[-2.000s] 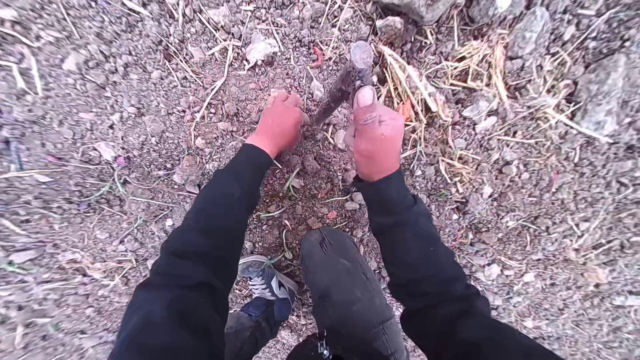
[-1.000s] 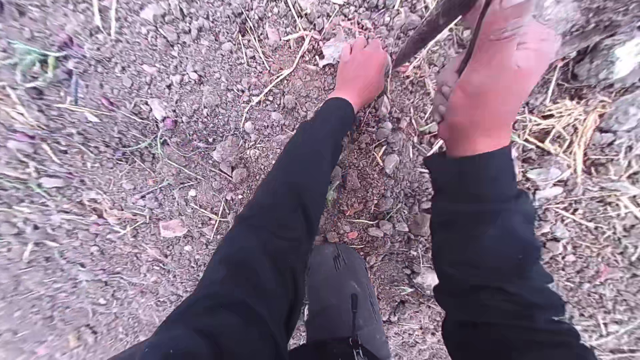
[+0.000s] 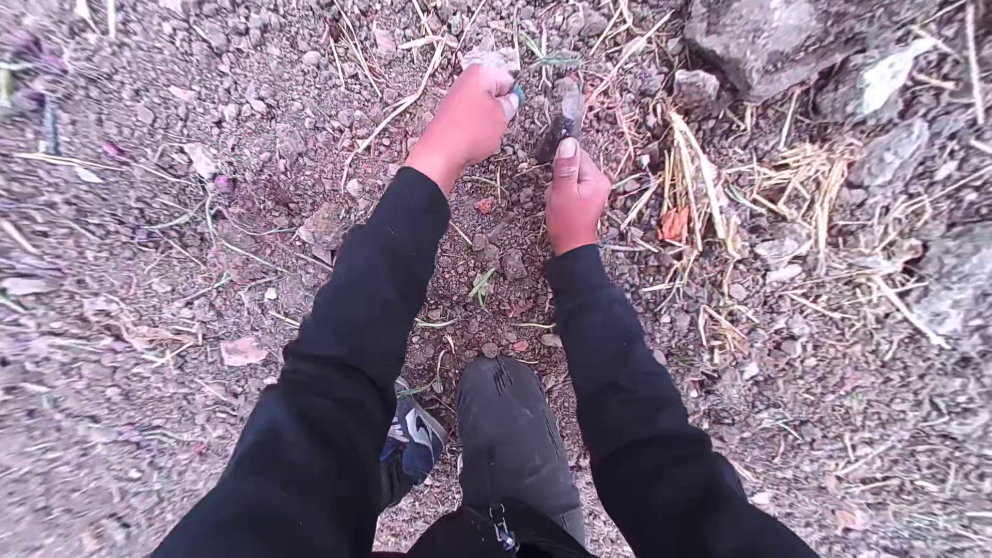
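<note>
My left hand (image 3: 473,116) is closed at the upper middle, just above the soil, with a small blue-green thing (image 3: 518,94) showing between thumb and fingers; what it is I cannot tell. To its right, my right hand (image 3: 576,190) grips a dark hand tool (image 3: 570,108), its thumb lying along it. The tool's far part is pale and worn, and a dark, flat part juts left of the thumb; its full shape is hidden by the hand. A few green blades (image 3: 552,60) lie on the soil beyond both hands.
Large grey rocks (image 3: 763,43) lie at the upper right, with dry straw (image 3: 806,182) below them. An orange-red fragment (image 3: 674,223) rests by the straw. Loose, stony soil spreads around. My knee (image 3: 508,434) and a blue and grey shoe (image 3: 415,438) are at the bottom.
The right hand, raised large in the view with the tool a second ago, is now lower near the soil. The left hand has closed on the small blue-green thing. The view has shifted.
</note>
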